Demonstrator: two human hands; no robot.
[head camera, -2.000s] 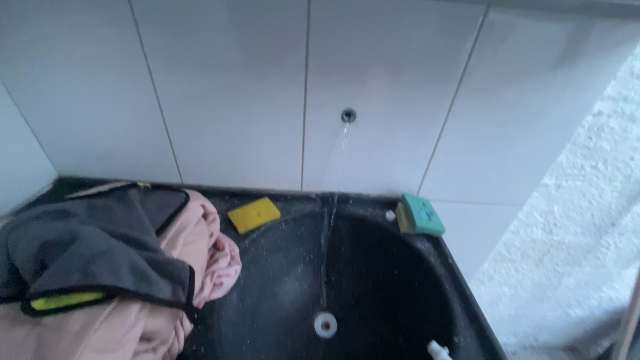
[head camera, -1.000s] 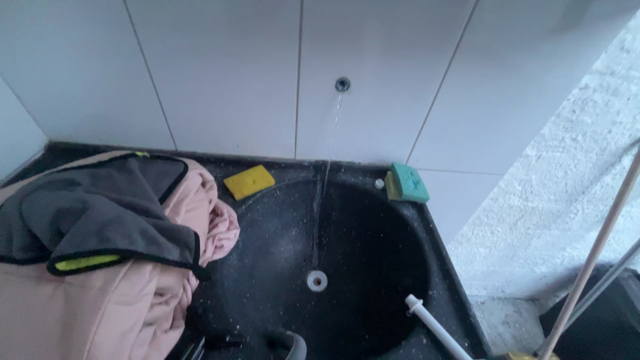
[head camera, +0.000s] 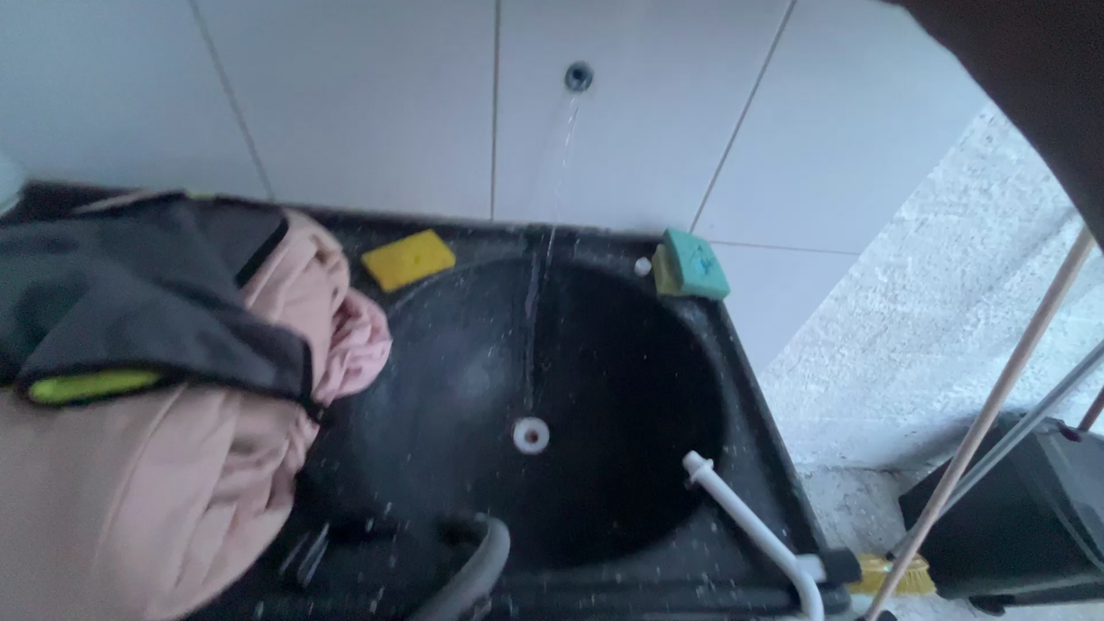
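Note:
Neither of my hands shows clearly; a dark, blurred shape crosses the top right corner, and I cannot tell what it is. Water runs from a small round outlet (head camera: 579, 77) in the tiled wall into a black speckled sink basin (head camera: 621, 388) with a white drain (head camera: 530, 435). On the back ledge a yellow sponge (head camera: 409, 260) lies left of the stream, and a green sponge (head camera: 697, 264) rests at the right corner. A white plastic pipe (head camera: 755, 522) leans over the front right rim. A grey curved hose or pipe (head camera: 474, 565) stands at the front edge.
Pink fabric (head camera: 172, 492) is heaped left of the basin, with a dark grey cloth (head camera: 164, 302) over it. To the right are a long wooden-coloured pole (head camera: 987, 418), a black bin (head camera: 1009, 509) and a yellow brush (head camera: 897, 574) on the floor.
The view has shifted, bringing the white pipe and grey curved piece further into sight. A dark shape has appeared at the top right. Water still runs.

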